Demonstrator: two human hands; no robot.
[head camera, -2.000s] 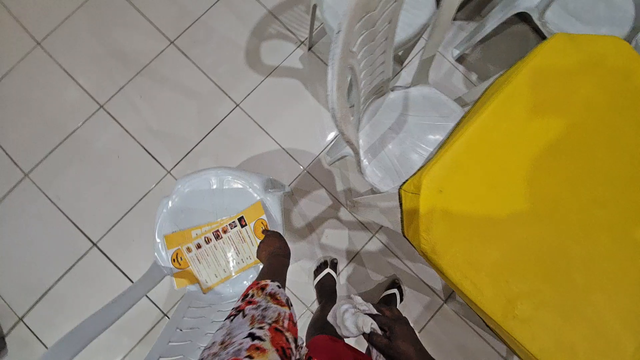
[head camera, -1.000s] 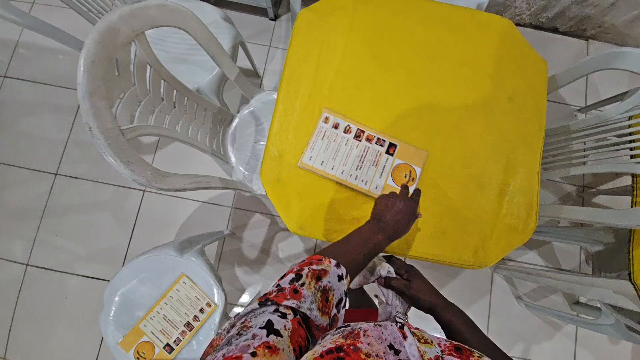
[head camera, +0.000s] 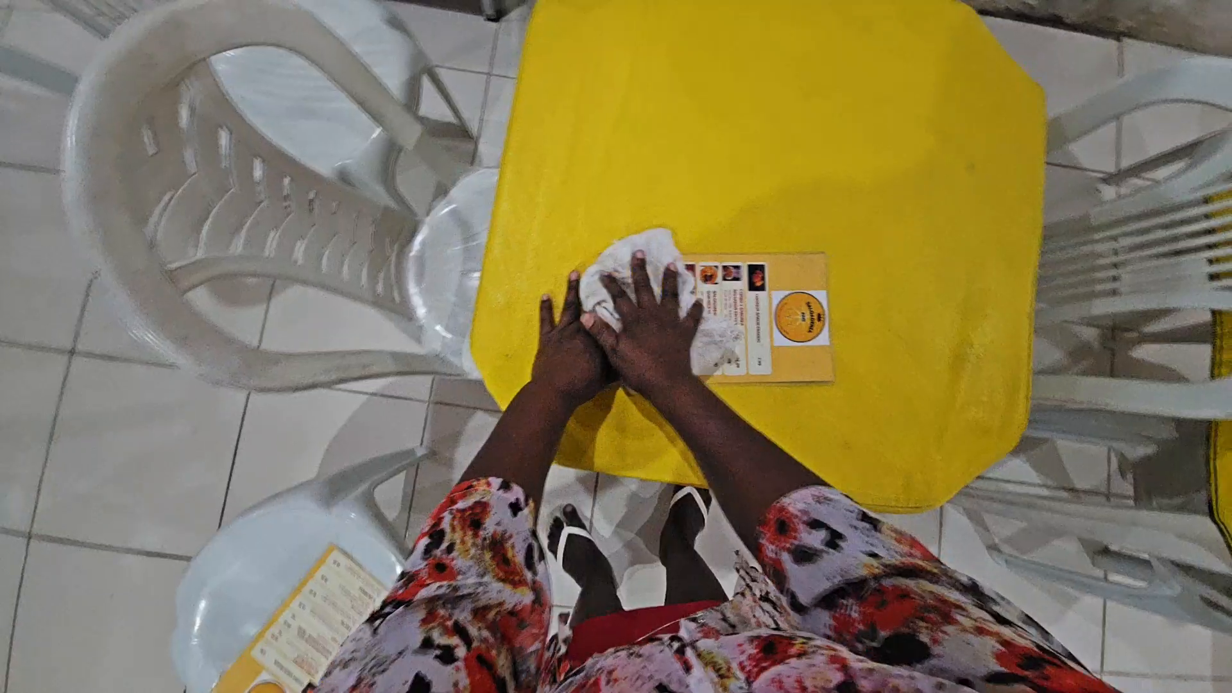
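A laminated menu (head camera: 801, 361) lies flat on the yellow-covered table (head camera: 770, 115), near the edge on my side. My right hand (head camera: 650, 332) presses a crumpled white cloth (head camera: 630, 248) onto the menu's left part, fingers spread. Part of the cloth shows beyond my fingers and covers some of the menu. My left hand (head camera: 570, 351) rests palm down just left of it, fingers apart, touching my right hand; whether it pins the menu's hidden left end I cannot tell. A second menu (head camera: 313, 616) lies on a white plastic chair seat (head camera: 226, 577) at the lower left.
A white plastic armchair (head camera: 274, 361) stands against the table's left side, with another white chair (head camera: 298, 77) behind it. More white plastic chairs (head camera: 1136, 395) crowd the right side. My feet in white flip-flops (head camera: 577, 544) stand on the tiled floor (head camera: 125, 433) below the near edge.
The cloth, held near my body a second ago, is now spread on the menu under my right hand. Both hands are together over the table. The view has swung from the chair to the table.
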